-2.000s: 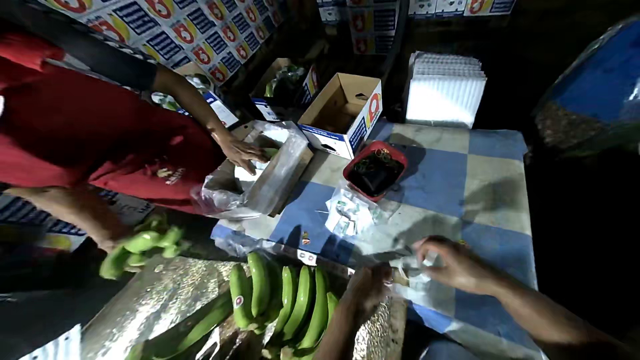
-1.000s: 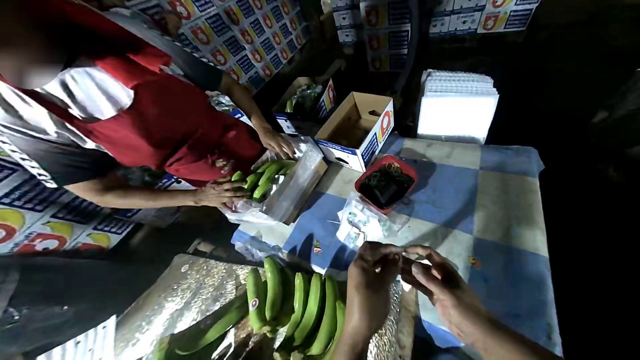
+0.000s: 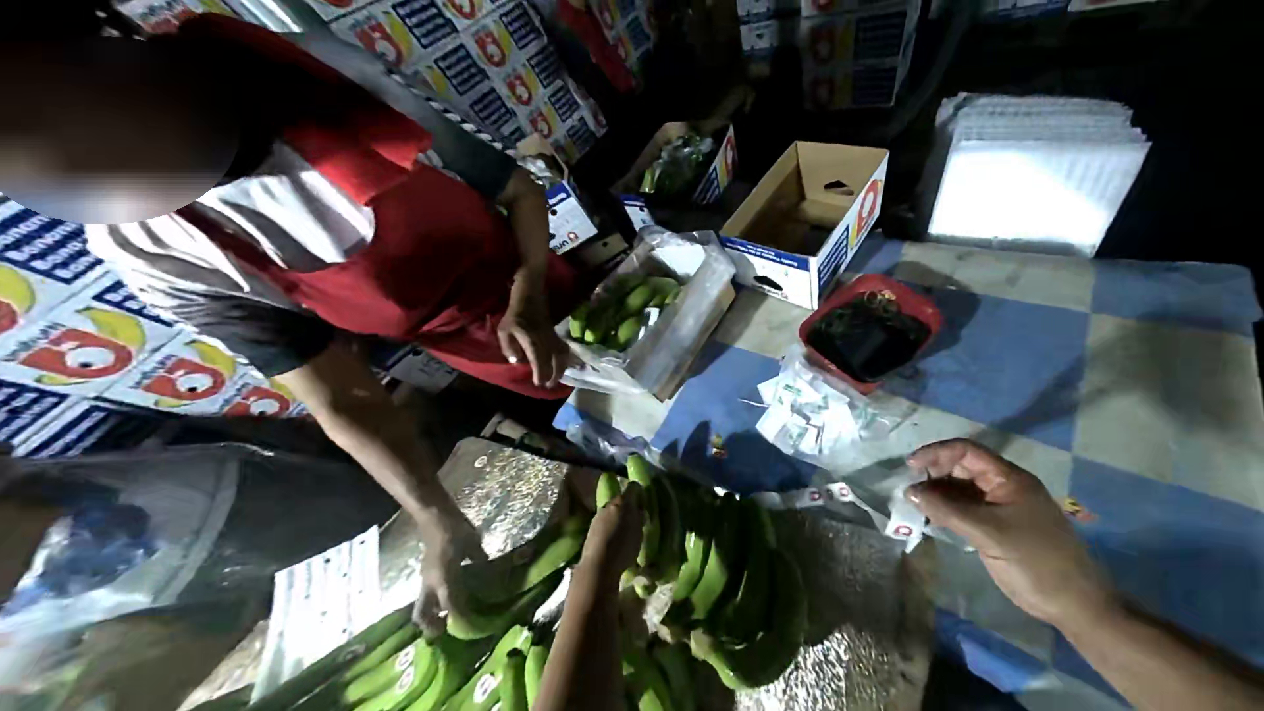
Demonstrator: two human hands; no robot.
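My left hand (image 3: 614,533) is on the green bananas (image 3: 711,563) at the bottom centre; whether its fingers grip one cannot be told. On the right, my right hand (image 3: 973,494) pinches a strip of round stickers (image 3: 904,523) between thumb and fingers, over the checkered table. The strip runs left toward the bananas. More green bananas (image 3: 415,671), some bearing stickers, lie at the lower left. A person in a red apron (image 3: 444,267) stands at the left, one hand on those bananas and the other beside a lined carton of bananas (image 3: 657,316).
On the blue and white table (image 3: 1017,346) stand a red bowl of dark items (image 3: 869,331), a plastic bag of small packets (image 3: 815,410) and an open carton (image 3: 800,227). A stack of white sheets (image 3: 1037,178) is behind. Printed cartons (image 3: 109,346) line the left.
My hands, close together one second ago, are now apart, the left one down at the bananas. The person's arm has moved from the lined carton to the near bananas.
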